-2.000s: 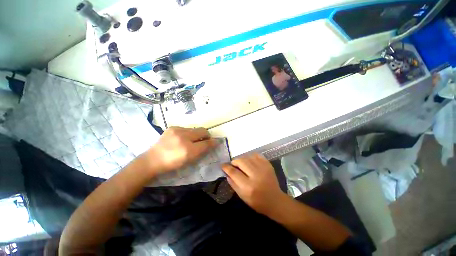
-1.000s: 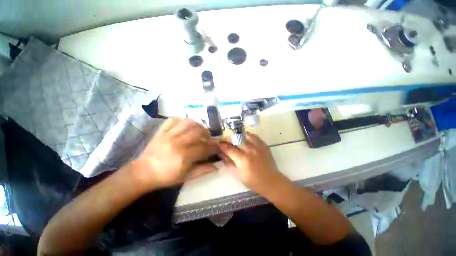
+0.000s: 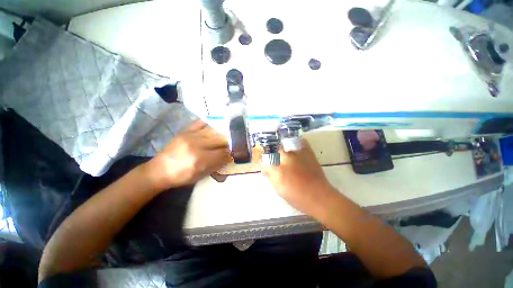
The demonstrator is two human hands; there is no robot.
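Note:
The light grey quilted lining panel [image 3: 84, 84] lies left of the machine and runs up to my left hand. My left hand [image 3: 194, 154] is at its edge, left of the needle area, fingers bent down on the cloth. My right hand [image 3: 295, 169] is right of the needle area, its fingers partly hidden behind the tension knobs [image 3: 271, 149]; what they touch cannot be seen. The white sewing machine head [image 3: 360, 84] covers the needle and presser foot. Black fabric [image 3: 152, 208] hangs below my left forearm.
A smartphone [image 3: 368, 151] lies on the machine bed right of my right hand, with a dark strap [image 3: 416, 147] beside it. A small parts tray [image 3: 487, 157] is at the table's right end. Fabric offcuts [image 3: 422, 239] lie below right. The ruler-marked table edge [image 3: 253, 231] crosses in front.
Both hands moved from the front edge with the quilted piece up to the needle area, then slightly apart. The view moved closer over the machine head.

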